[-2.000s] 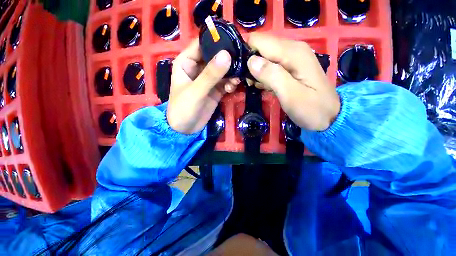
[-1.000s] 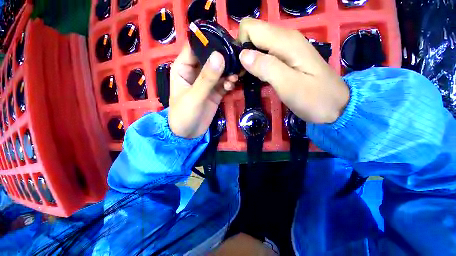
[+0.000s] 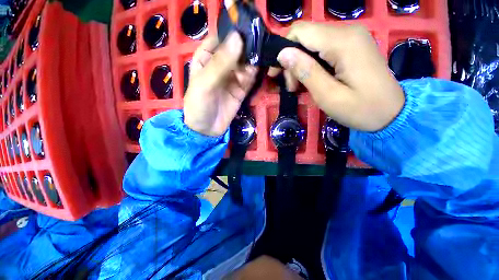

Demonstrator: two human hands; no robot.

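My left hand [image 3: 216, 90] holds a round black watch head [image 3: 243, 30] with an orange pull tab, tilted and slightly blurred, above the foam tray. My right hand [image 3: 347, 76] pinches a black watch strap [image 3: 298, 48] that runs from the side of the watch head under my thumb. The strap's join to the head is too blurred to tell. Below my hands, strapped watches [image 3: 287, 132] lie across the near pockets of the red foam tray [image 3: 313, 155], their straps hanging over the near edge.
Watch heads with orange tabs [image 3: 155, 30] sit in the tray's left pockets. A pile of stacked red foam trays [image 3: 82, 126] stands at the left. Shiny black plastic, seemingly a bag of straps [image 3: 473, 60], lies right of the tray. The green bench edge [image 3: 262, 168] shows in front.
The watch head has turned to a more edge-on tilt. My right hand has moved a little right of it, and a length of strap now shows between the head and my right thumb.
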